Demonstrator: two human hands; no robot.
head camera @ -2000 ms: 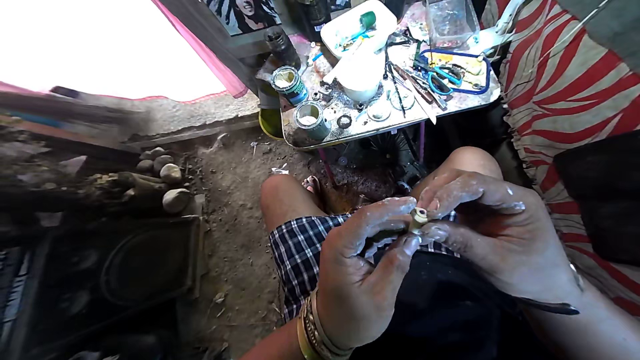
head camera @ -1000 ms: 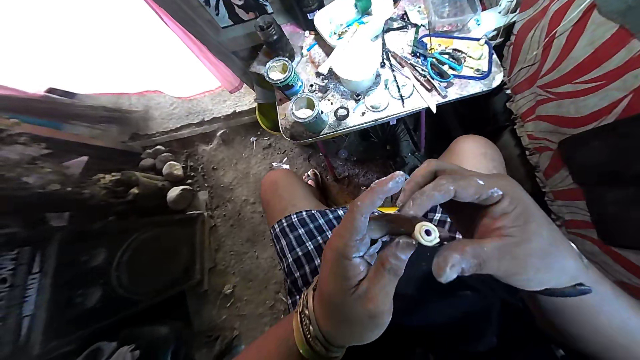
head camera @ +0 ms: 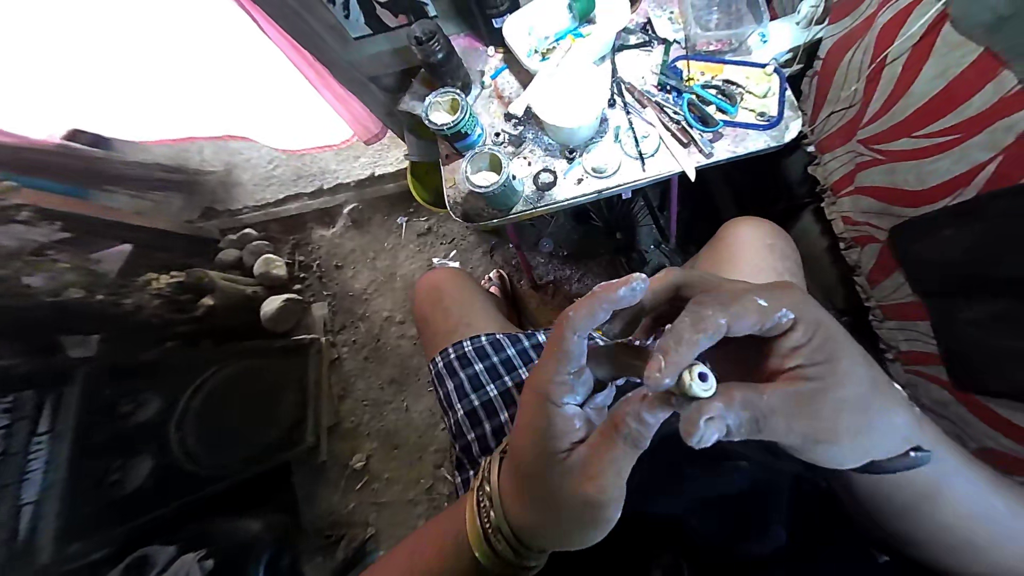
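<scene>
A small cream-coloured ring-ended piece point(head camera: 698, 381), with a dark hole facing the camera, sits between my two hands above my lap. My right hand point(head camera: 752, 368) pinches it with thumb and index finger. The thumb of my left hand point(head camera: 584, 408) reaches close to its left side; whether it touches cannot be told. Pale residue coats the fingers of both hands. The rest of the piece is hidden behind the fingers.
Ahead stands a low table point(head camera: 560, 196) with open tins point(head camera: 492, 180), a white tub point(head camera: 572, 112), thin tools point(head camera: 660, 120), and blue-handled scissors point(head camera: 704, 108) on a blue-rimmed tray point(head camera: 780, 96). Stones point(head camera: 282, 312) lie left on the dirt floor. A red-and-white patterned cloth point(head camera: 904, 160) is at right.
The hands have shifted around the piece, and its holed end has turned toward the camera since the earliest frame. Over the last second my left thumb has moved closer to it.
</scene>
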